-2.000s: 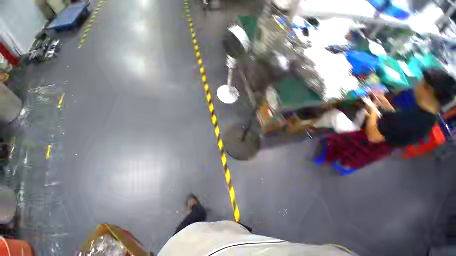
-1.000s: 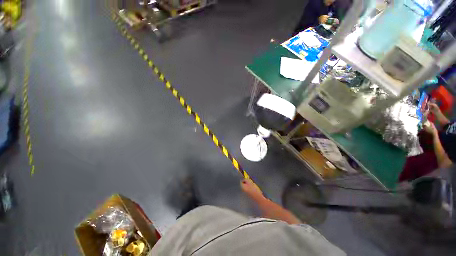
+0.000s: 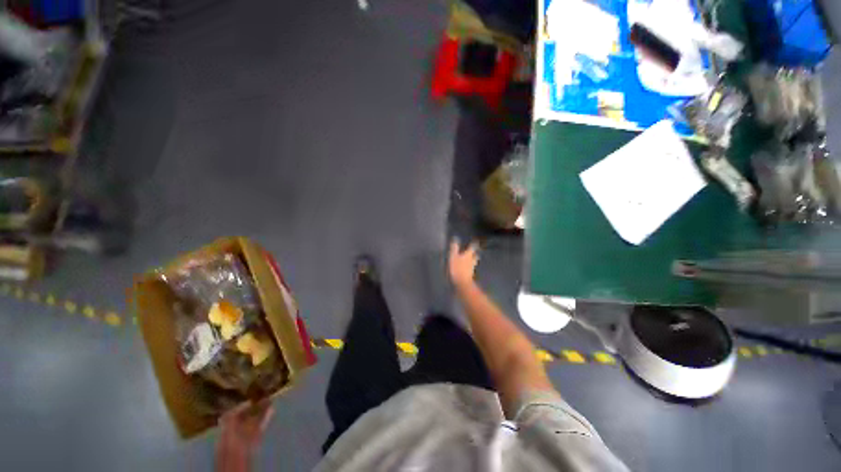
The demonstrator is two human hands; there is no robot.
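Observation:
An open brown carton (image 3: pixel 166 369) is at the lower left, tilted, with clear plastic bags and yellow-orange bits inside. My left hand (image 3: pixel 244 421) is at the carton's near edge and grips it; the fingertips are blurred. My right hand (image 3: pixel 464 262) hangs out in front of me above the floor, beside the green bench, and holds nothing; its fingers are apart.
The green-topped bench (image 3: pixel 572 249) on the right bears a white paper sheet (image 3: pixel 643 182), blue-and-white sheets and clear bags. A red stool (image 3: pixel 475 69) stands beyond. A white round-based fan (image 3: pixel 682 350) is by the bench's near end. Shelving (image 3: pixel 69 138) is at left.
The view has turned and moved up to the bench. The carton, partly cut off before, now shows almost whole with my left hand at it. My right arm reaches further forward.

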